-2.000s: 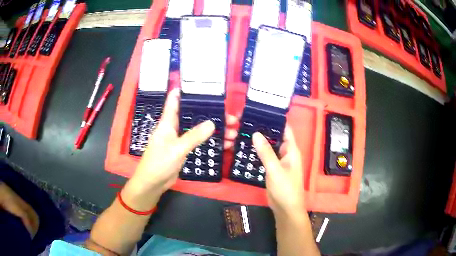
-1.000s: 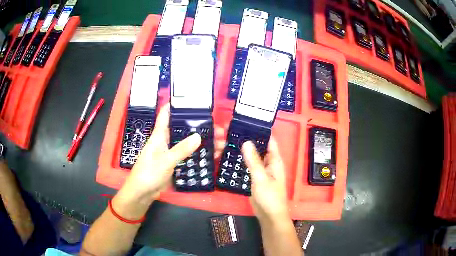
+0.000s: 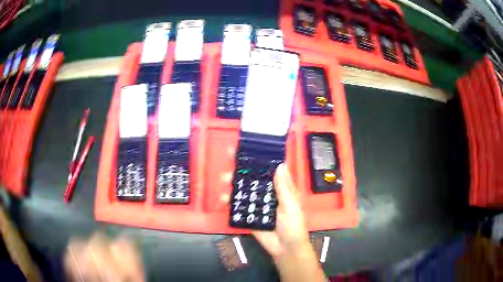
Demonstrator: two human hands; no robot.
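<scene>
My right hand [image 3: 284,220] holds an open flip phone [image 3: 265,126] above the red tray [image 3: 220,217], its main display lit white and its keypad below. My left hand [image 3: 105,259] is a blur at the lower left, off the tray; whether it holds anything cannot be told. Two open phones with white screens lie in the front left pockets, the left one [image 3: 132,143] beside the other [image 3: 174,143]. Several open phones [image 3: 187,55] stand in the back row. Two closed phones with yellow-orange stickers lie on the right, one behind [image 3: 317,91] and one in front [image 3: 324,162].
A red pen [image 3: 80,168] and a white-barrelled pen [image 3: 79,140] lie left of the tray. Batteries [image 3: 231,253] lie at the front edge. Neighbouring red trays sit left [image 3: 33,137] and at the back right [image 3: 344,41]. Layered red trays [image 3: 482,132] stand far right.
The phone from my left hand now lies in a front left tray pocket. My left hand has let go and moved to the lower left. My right hand still holds its phone.
</scene>
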